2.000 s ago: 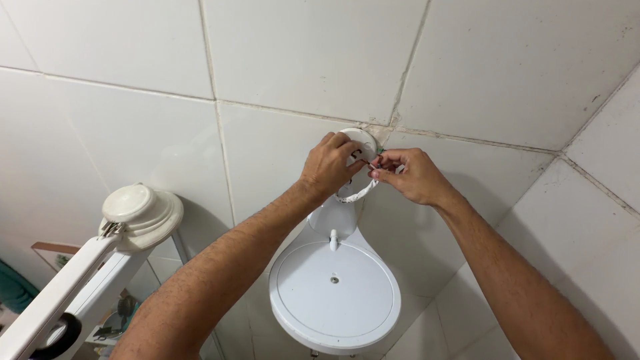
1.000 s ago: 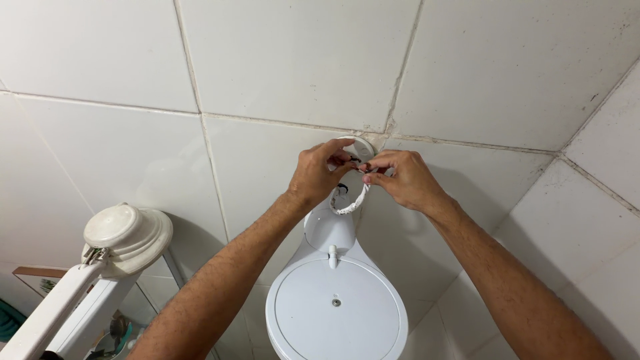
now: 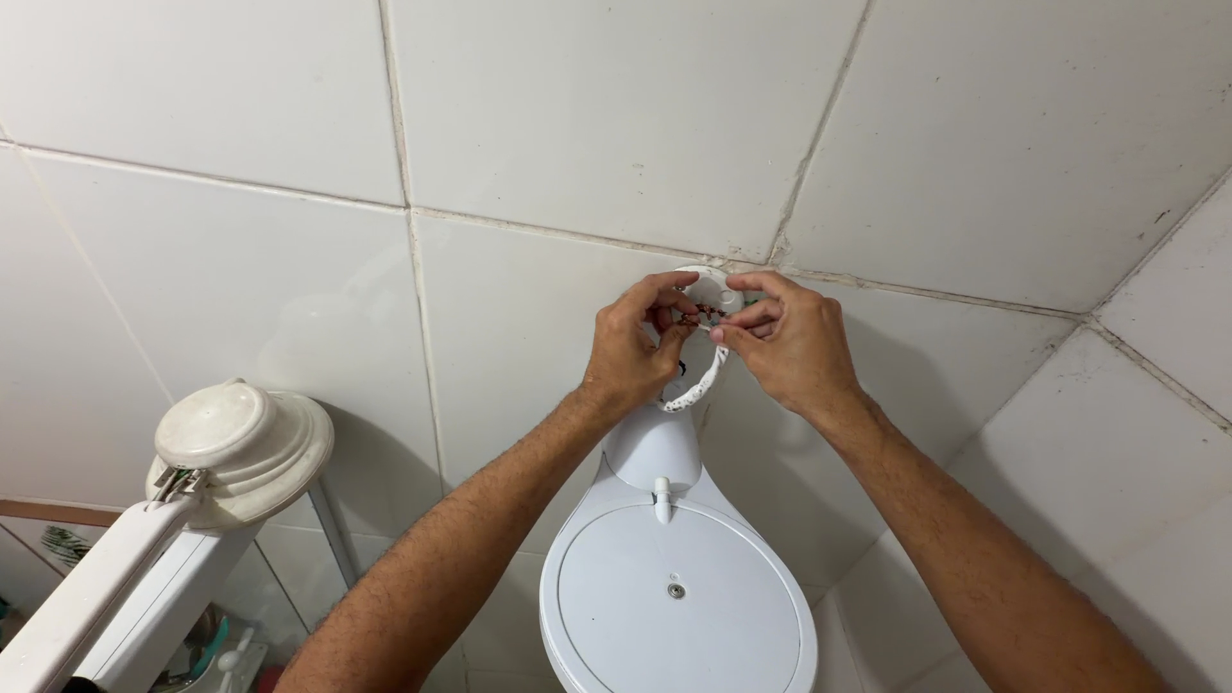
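Note:
Near the middle of the head view, my left hand [image 3: 640,337] pinches reddish-brown and copper-looking wires [image 3: 707,311] between thumb and fingers. From the other side, my right hand [image 3: 784,337] holds the end of a thin light-coloured wire against them, its thumb and fingertips almost touching the left ones. Behind the fingers is a round white wall fitting [image 3: 712,279], partly hidden. A white wrapped cable [image 3: 707,383] with dark specks loops below the hands. Under it, a white fixture [image 3: 674,597] with a rounded body and a small white spout-like part [image 3: 662,500] adjoins the wall.
At the left, a round off-white fixture [image 3: 217,433] with exposed wires joins long white arms [image 3: 106,587]. White wall tiles [image 3: 577,115] with dirty grout lines surround the work, and a wall corner [image 3: 1088,318] lies at the right. Assorted items [image 3: 221,654] are at the lower left.
Both hands stay at the round fitting while their fingers shift on the wires. The wrapped cable loop hangs more in the open than two seconds ago.

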